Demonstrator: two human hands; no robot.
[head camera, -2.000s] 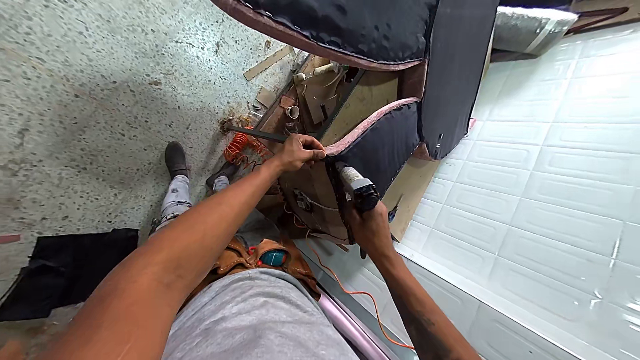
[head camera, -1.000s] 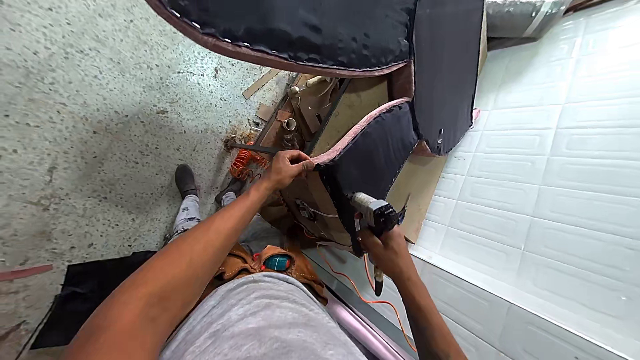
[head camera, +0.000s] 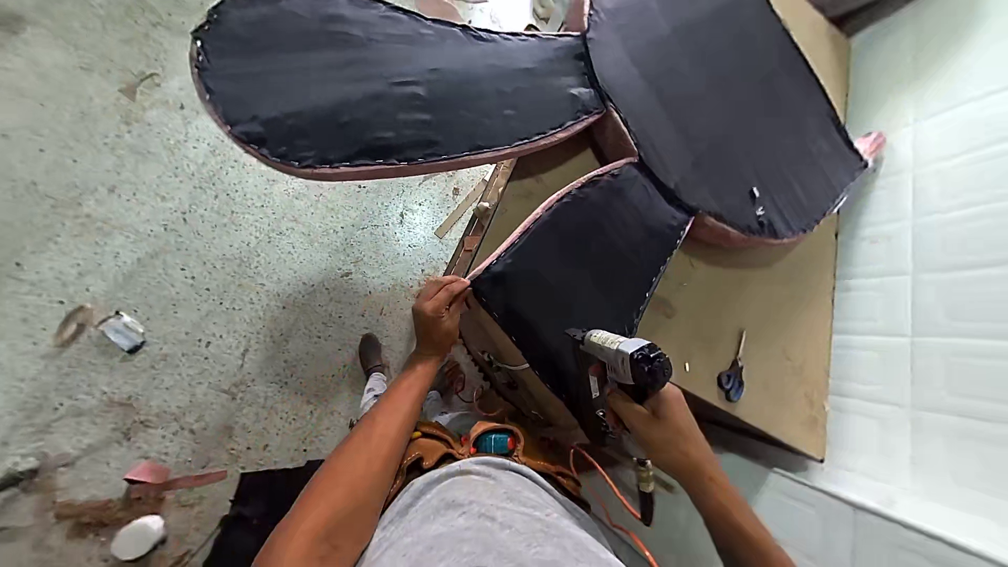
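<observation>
My right hand (head camera: 650, 417) grips a pneumatic staple gun (head camera: 622, 362), whose nose lies over the black fabric of a small upholstered section (head camera: 583, 260) near its lower edge. An orange air hose (head camera: 610, 482) trails below the tool. The fingertips of my left hand (head camera: 441, 311) pinch the left corner of that same section, where black cloth meets pink upholstery edging. Staples run along the section's edges. Two larger black-backed panels, a long rounded one (head camera: 402, 94) and a broad one (head camera: 717, 110), adjoin it.
Blue-handled scissors (head camera: 732, 379) lie on the wooden tabletop (head camera: 756, 315) at right. White panels (head camera: 929, 315) stand beyond it. Wood strips lie along the table's left side. A tool belt (head camera: 441, 453) is at my waist. Scraps, a pink strip (head camera: 185, 479) and black fabric (head camera: 264, 512) are on the floor.
The view has shifted, and more of the upholstered panels and the tabletop with scissors shows. My left hand stays at the section's corner; my right hand still holds the staple gun, now over the black fabric.
</observation>
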